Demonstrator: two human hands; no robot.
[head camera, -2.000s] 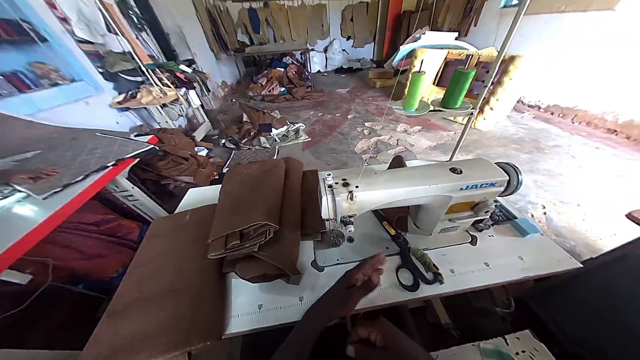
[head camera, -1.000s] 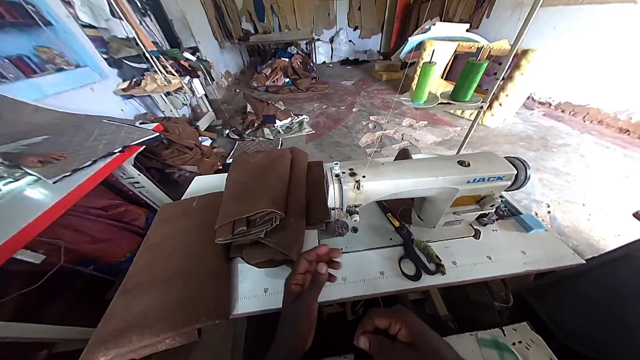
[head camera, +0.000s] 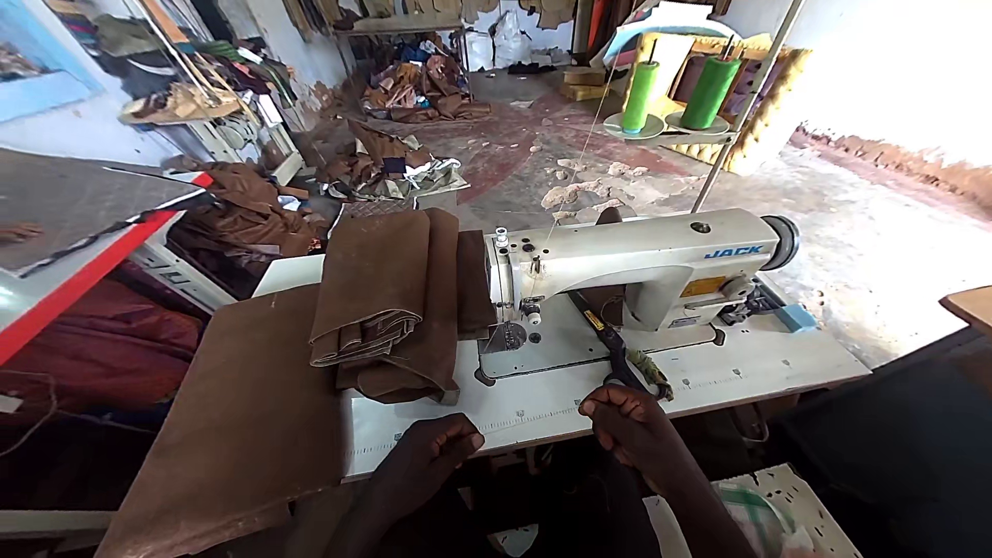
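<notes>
My left hand (head camera: 435, 456) is over the front edge of the white sewing table (head camera: 542, 430), fingers curled, thumb against the index finger. Farther right, my right hand (head camera: 624, 426) has its fingertips pinched, just in front of the scissors (head camera: 618, 349). Whether a fine thread spans between the hands cannot be told from the ruler marks behind. The scissors, with dark handles and a scrap of green cloth beside them, lie by the bed of the Jack sewing machine (head camera: 635, 248). Folded brown fabric (head camera: 376, 279) is stacked left of the needle; more brown fabric (head camera: 240, 403) hangs over the table's left end.
Two green thread cones (head camera: 639, 97) (head camera: 711, 93) stand on a thread stand behind the machine. A red-edged table (head camera: 93, 271) is at the left. Heaps of brown cloth (head camera: 434, 89) lie on the floor beyond. A patterned surface (head camera: 806, 504) is low at the right.
My left hand was raised near the folded fabric and is now lower, at the table's front edge. My right hand has come up from the bottom of the view toward the scissors.
</notes>
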